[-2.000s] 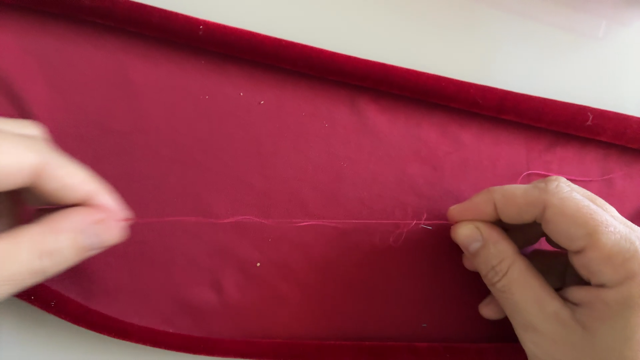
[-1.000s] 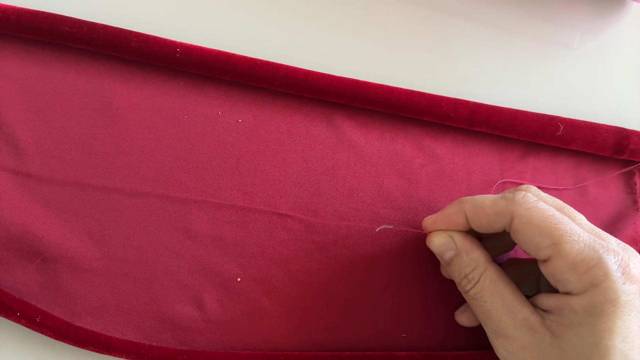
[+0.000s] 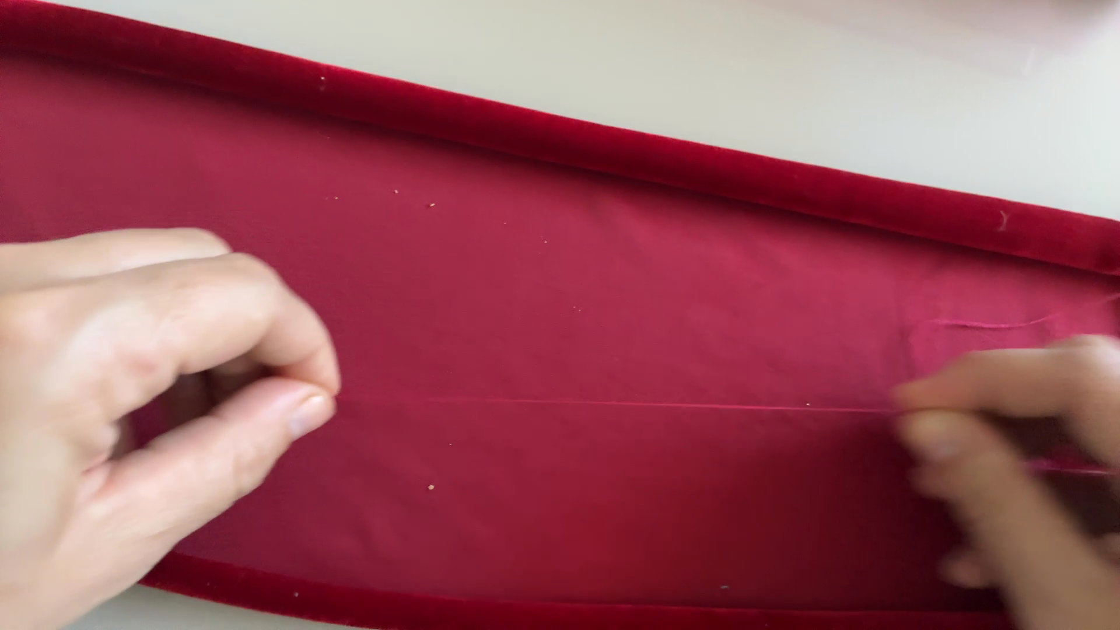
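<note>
A fine pink thread (image 3: 612,404) is stretched nearly level between both hands, over a red fabric panel (image 3: 525,332) with rolled velvet edges. My left hand (image 3: 175,376), on the left, pinches one end between thumb and forefinger. At the right, my right hand (image 3: 1024,464), blurred, pinches the thread with thumb and forefinger; its lower part runs out of view. Just above the right hand, a loose curved thread (image 3: 989,325) lies on the panel.
The upper velvet edge (image 3: 560,140) slopes down to the right, and the lower velvet edge (image 3: 350,597) runs along the bottom. A white surface (image 3: 787,79) shows beyond the panel. Small pale specks dot the fabric.
My left hand, out of view one second ago, is back at the left, pinching the thread. The thread, with tangled fuzz near the right hand two seconds ago, now looks straight and smooth.
</note>
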